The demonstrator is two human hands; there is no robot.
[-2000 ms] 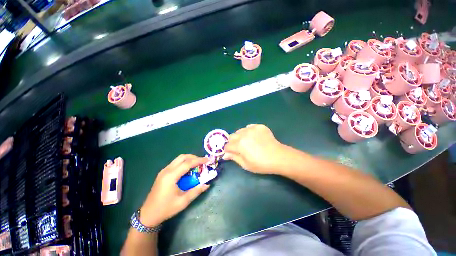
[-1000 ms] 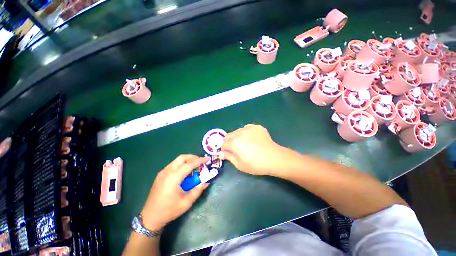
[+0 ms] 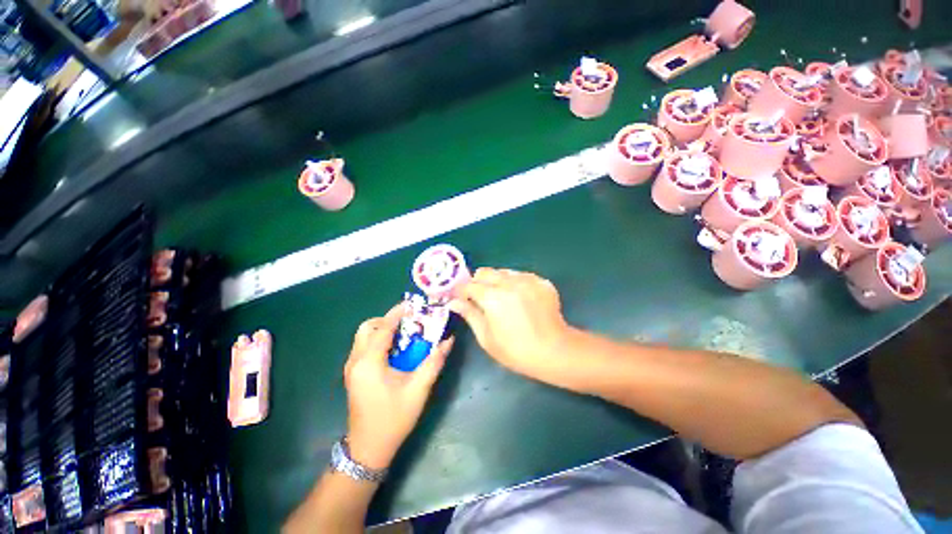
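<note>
A pink fan head [image 3: 441, 270] with a spoked ring faces up near the middle of the bench. Just below it, my left hand [image 3: 388, 365] holds a handle shell [image 3: 426, 325] with a blue-faced part [image 3: 411, 353] in it and small wires at its upper end. My right hand [image 3: 512, 316] has its fingertips at the lower right rim of the fan head, where it meets the handle; the fingers hide what they pinch. A loose handle shell [image 3: 250, 379] with a dark window lies to the left.
Many fan heads [image 3: 756, 253] are piled at right. Black trays [image 3: 78, 386] with pink shells stand at left. Single heads [image 3: 328, 185] and a joined head and handle [image 3: 684, 56] lie beyond the white stripe [image 3: 418, 221].
The heads and joined unit beyond the stripe have moved right. My left hand has turned more upright with the handle, and the fan head has shifted slightly up and left.
</note>
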